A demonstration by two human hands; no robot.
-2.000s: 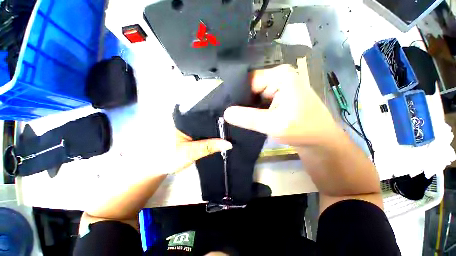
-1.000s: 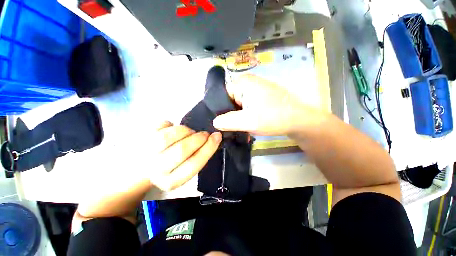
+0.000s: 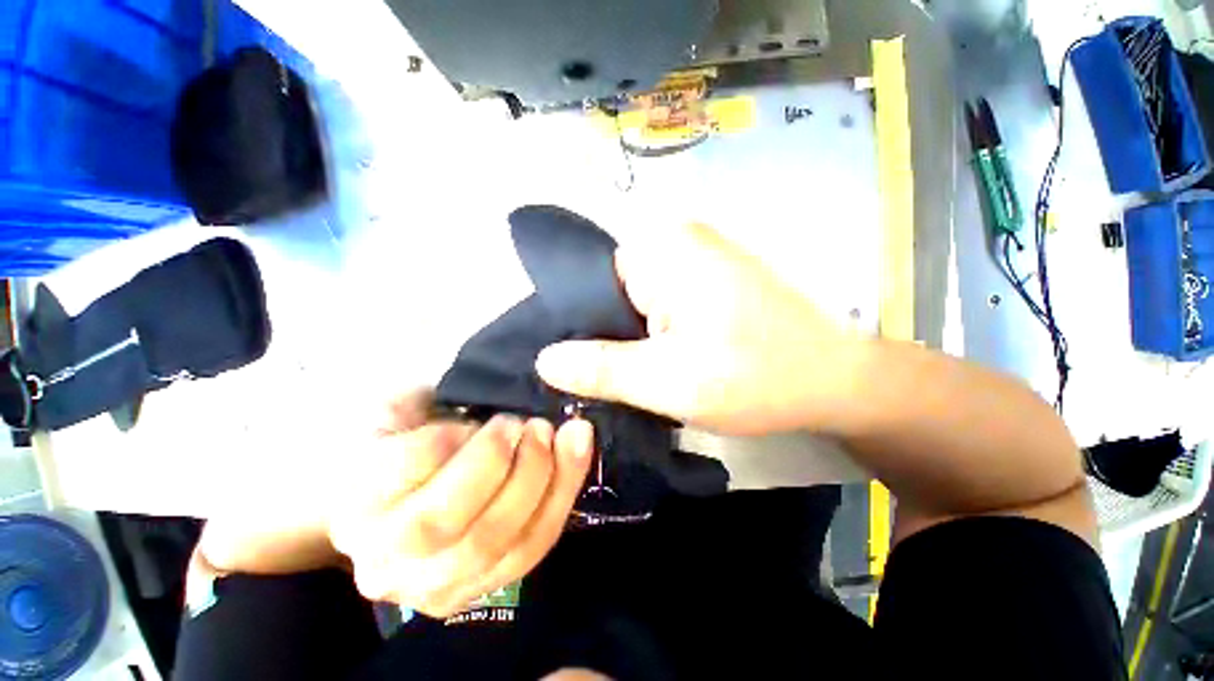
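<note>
A black pouch piece [image 3: 566,286] with a rounded flap is held in both hands in front of the machine, its lower part at the table's front edge. A short silvery zipper line shows low on it. My left hand [image 3: 466,499] grips its lower left edge, fingers curled around the fabric. My right hand [image 3: 706,326] pinches its right side, the thumb lying across the front. The brass-coloured presser foot area [image 3: 666,117] is beyond the piece, apart from it. The fabric under my fingers is hidden.
The machine head [image 3: 573,47] is at the top. A blue crate [image 3: 80,120] and black pouches [image 3: 200,313] are at left. Green thread snips [image 3: 995,173], a black cable, yellow tape [image 3: 895,200] and blue bins [image 3: 1138,113] are at right. A white basket [image 3: 1172,499] is lower right.
The piece has moved away from the needle area towards me and is now folded or bunched, with less zipper showing. My left hand has curled and moved lower. The machine sits higher in view.
</note>
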